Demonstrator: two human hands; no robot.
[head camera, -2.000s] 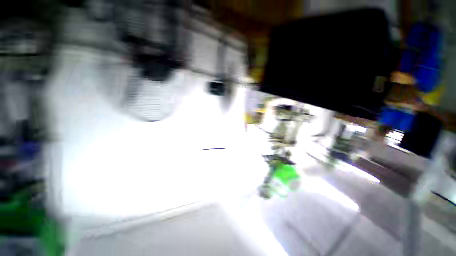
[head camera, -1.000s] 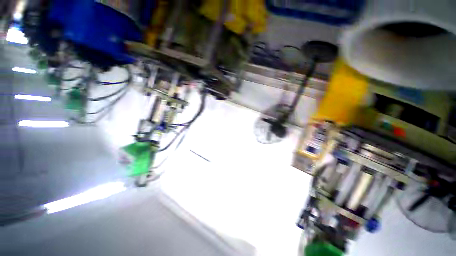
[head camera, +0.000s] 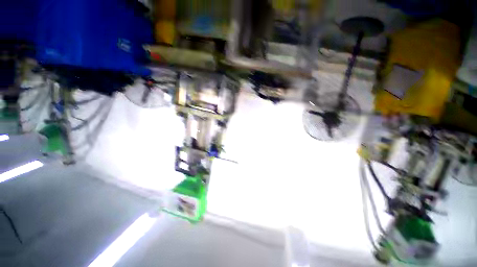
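Note:
The picture is upside down and blurred, and neither of my hands is in it. A large bright blue crate (head camera: 94, 39) fills the upper left, with a dark heap at its lower edge. Near the middle stands a press-like machine (head camera: 201, 122) with steel columns and a green-and-white block (head camera: 188, 199) at its far end. A second such machine (head camera: 426, 167) with a green block (head camera: 413, 237) is at the right. No handling shows.
A round caged fan (head camera: 332, 119) on a dark pole with a round base stands between the machines. A yellow box-like body (head camera: 418, 68) is at the upper right. Another green block (head camera: 54, 138) and looping hoses are at the left. Lit strip lamps (head camera: 125, 242) lie along the lower left.
The view has turned and moved. The middle machine and fan now show further right, and the blue crate looks larger. The white round object at the upper right has gone out of view.

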